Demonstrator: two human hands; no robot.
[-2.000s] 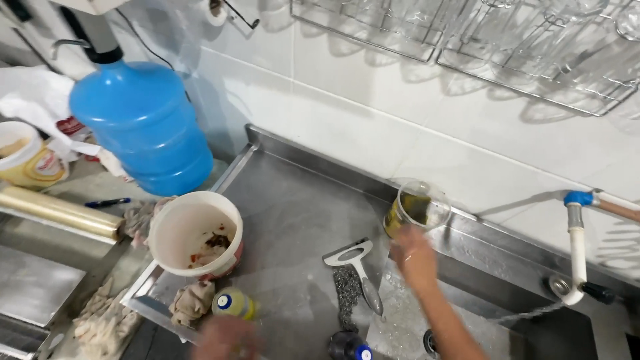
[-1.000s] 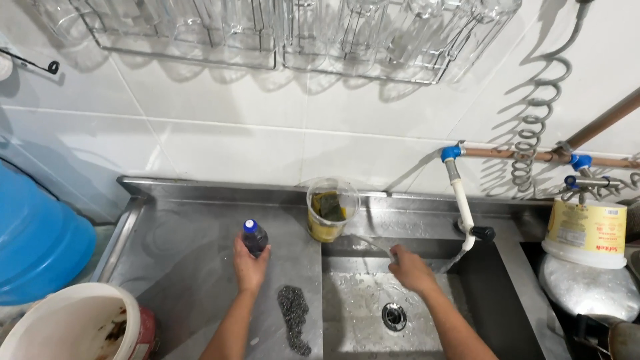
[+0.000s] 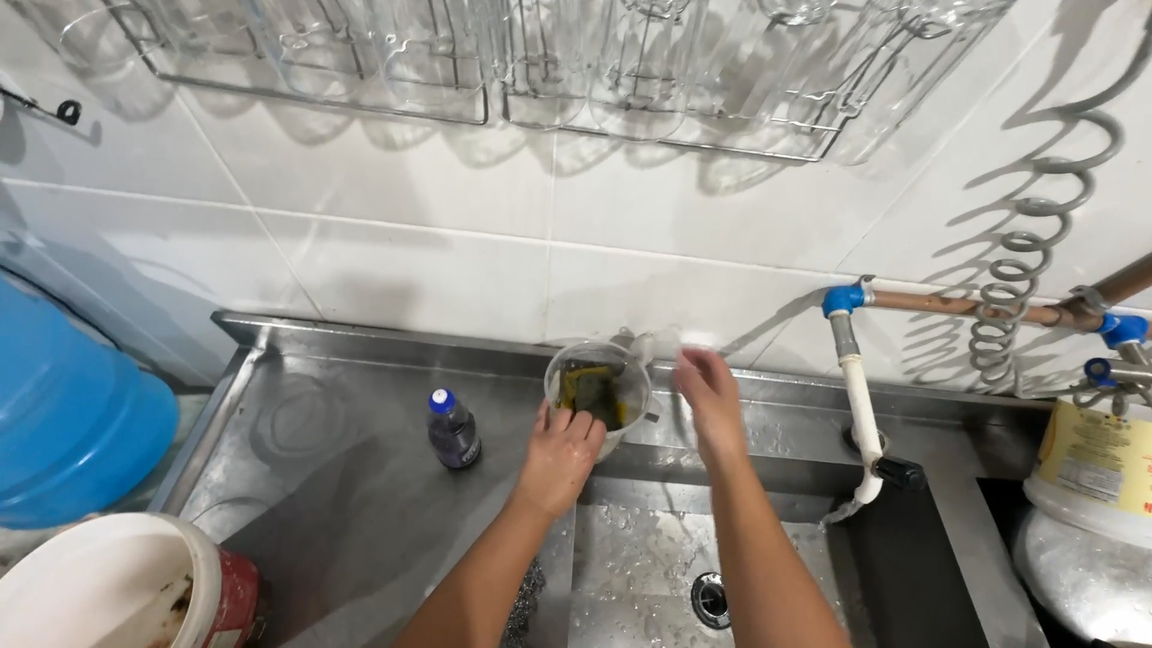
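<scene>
My left hand (image 3: pixel 567 450) is at the front rim of a clear plastic tub (image 3: pixel 637 382), its fingers over the edge near a dark green and yellow sponge (image 3: pixel 596 392) inside. Whether the fingers grip the rim or the sponge is unclear. To the right of the tub my right hand (image 3: pixel 709 391) is raised at the sink's back ledge, blurred; a pale, clear blurred thing is beside its fingertips. A dark bottle with a blue cap (image 3: pixel 454 432) stands on the steel counter, left of my left hand. A chain-mail scrubber (image 3: pixel 525 603) lies partly behind my left forearm.
Water runs from a white pipe tap (image 3: pixel 862 423) into the steel sink (image 3: pixel 643 585). Glasses hang in a wire rack (image 3: pixel 666 139) above. A white bucket (image 3: pixel 202 558) and a blue water jug (image 3: pixel 81 414) are at left; a yellow tub (image 3: pixel 1098 459) sits on a metal pot (image 3: pixel 1080 567) at right.
My left hand has let go of the dark bottle, which now stands on the counter, and has moved right to the clear tub. My right hand has moved back from over the sink to its back ledge.
</scene>
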